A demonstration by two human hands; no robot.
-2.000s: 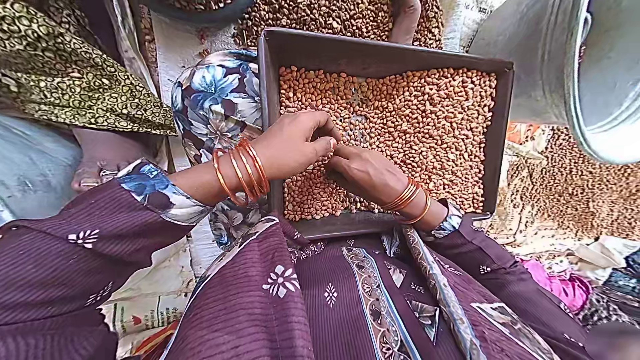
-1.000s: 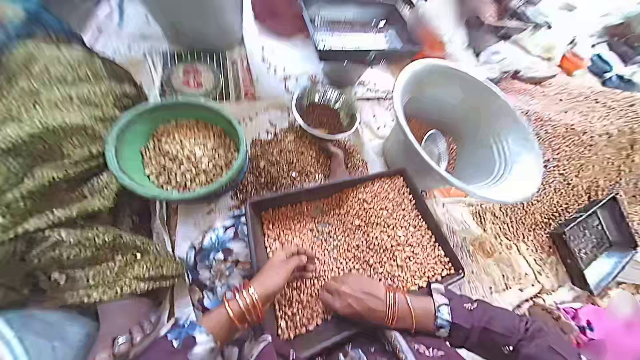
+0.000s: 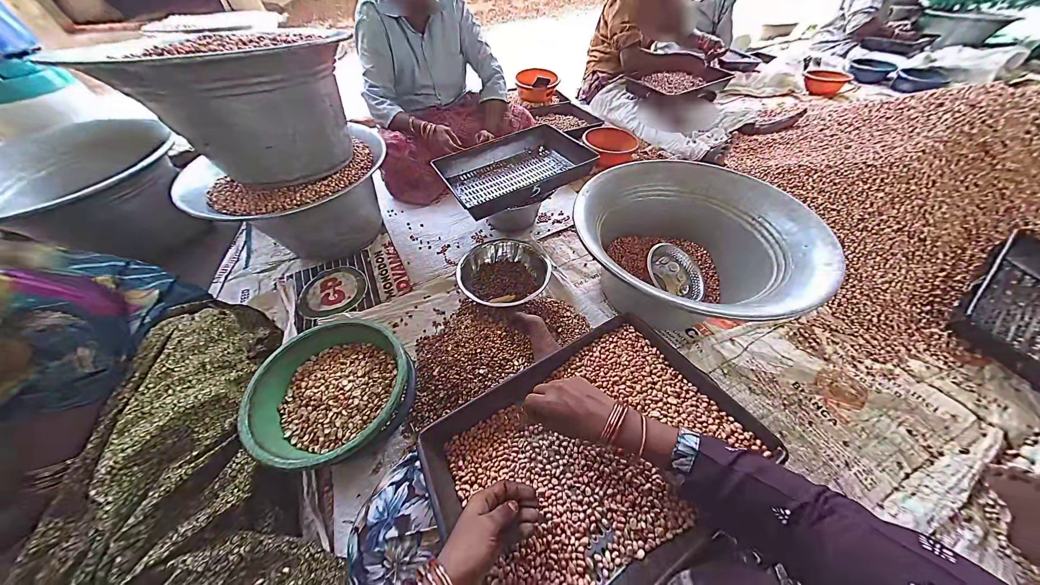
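Observation:
A dark rectangular tray point(image 3: 682, 363) full of reddish-brown nuts or seeds point(image 3: 585, 479) lies tilted across my lap. My left hand point(image 3: 491, 528) is over the tray's near left part, fingers curled, close to the nuts; whether it holds any cannot be told. Farther up the tray, my right hand point(image 3: 569, 406) is bent at the wrist with its fingertips down by the far left rim, its grip hidden. A bare foot point(image 3: 536, 335) shows just beyond the tray, beside a heap of darker bits point(image 3: 467, 357).
A green basin point(image 3: 252, 406) of paler pieces stands left. Beyond are a small steel bowl point(image 3: 504, 280), a large metal tub point(image 3: 780, 252) holding nuts and a perforated scoop point(image 3: 676, 272), and a slotted tray point(image 3: 516, 171). Stacked tubs point(image 3: 244, 114) stand far left, a big nut pile point(image 3: 910, 211) right. Co-workers sit opposite.
The view has tilted up. My hands, together over the tray at first, are now apart; my right hand has moved to the tray's far left rim.

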